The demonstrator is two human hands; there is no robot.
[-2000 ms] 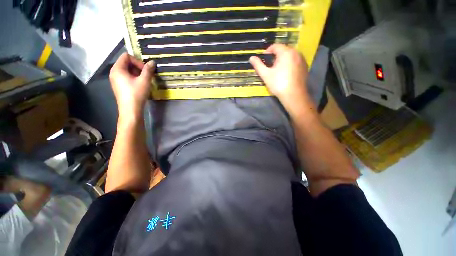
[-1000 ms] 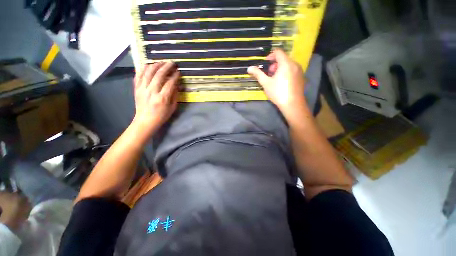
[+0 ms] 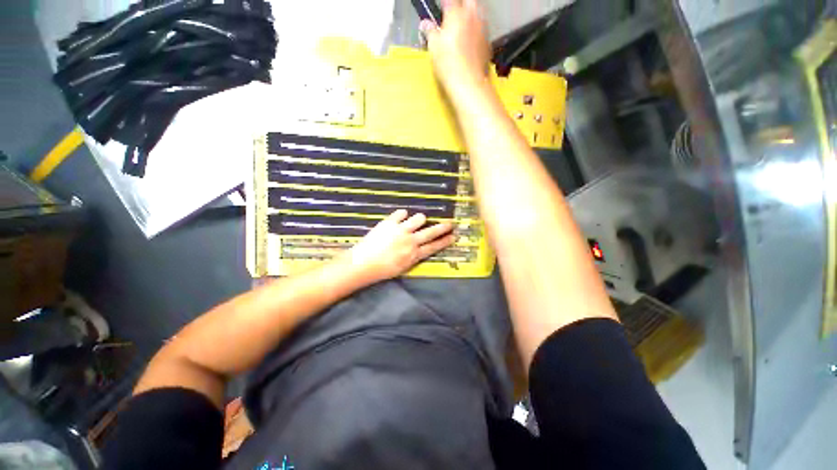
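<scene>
The yellow fixture plate (image 3: pixel 404 83) lies at my lap and is seen whole, with its flange and screws at the far edge. Several black zippers (image 3: pixel 358 174) with pale centre lines fill its upper slots; the lowest slots nearest me show no black strip. My left hand (image 3: pixel 401 246) lies flat on the lower part of the plate, fingers spread over the right part of the lowest black zipper. My right hand (image 3: pixel 456 41) is beyond the plate at the top edge of the picture, partly cut off, fingers closed around a small dark object (image 3: pixel 427 10) I cannot identify.
A tangled heap of black strips (image 3: pixel 174 64) lies on the pale surface (image 3: pixel 206 151) at upper left. Metal machinery (image 3: pixel 707 184) stands at right, with another yellow piece (image 3: pixel 826 184) at the rim. The box with a red switch (image 3: pixel 597 250) and a spare yellow plate (image 3: pixel 675 347) are low right.
My right hand has left the zipper and reached far forward, past the plate. My left hand has moved right along the plate. The view has shifted, showing the flange and more of the heap.
</scene>
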